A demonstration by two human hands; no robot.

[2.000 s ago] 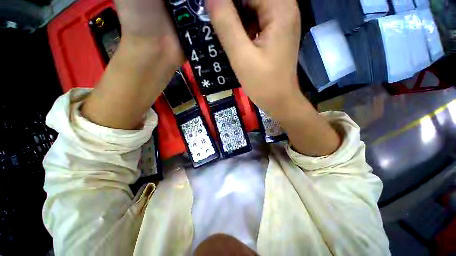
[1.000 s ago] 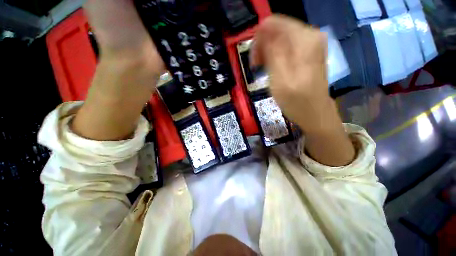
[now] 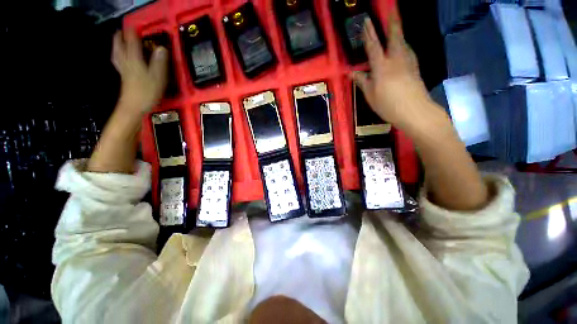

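A red assembly tray (image 3: 239, 190) lies in front of me. Its near row holds several opened flip phone half-assemblies (image 3: 268, 130), gold-framed screens toward the far side and silver-white key boards (image 3: 280, 188) toward me. Its far row holds several short black phone parts (image 3: 252, 43) in slots. My left hand (image 3: 143, 66) is at the tray's left side, over the leftmost black part. My right hand (image 3: 395, 76) is at the right side, fingers spread, beside the rightmost black part and partly over the rightmost phone. Neither hand clearly holds a keypad; whether the fingertips grip anything is hard to tell.
Stacks of thin pieces with pale-blue faces (image 3: 549, 120) stand at the right, with a loose-looking whitish one (image 3: 466, 109) at their near edge. Dark glossy blister trays (image 3: 69, 164) are at the left. A shiny grey floor (image 3: 544, 218) with a yellow line shows at the lower right.
The numbered keypad is gone from view. My hands have moved apart to the tray's two sides. The tray now shows nearly whole, with both rows of phones and parts uncovered.
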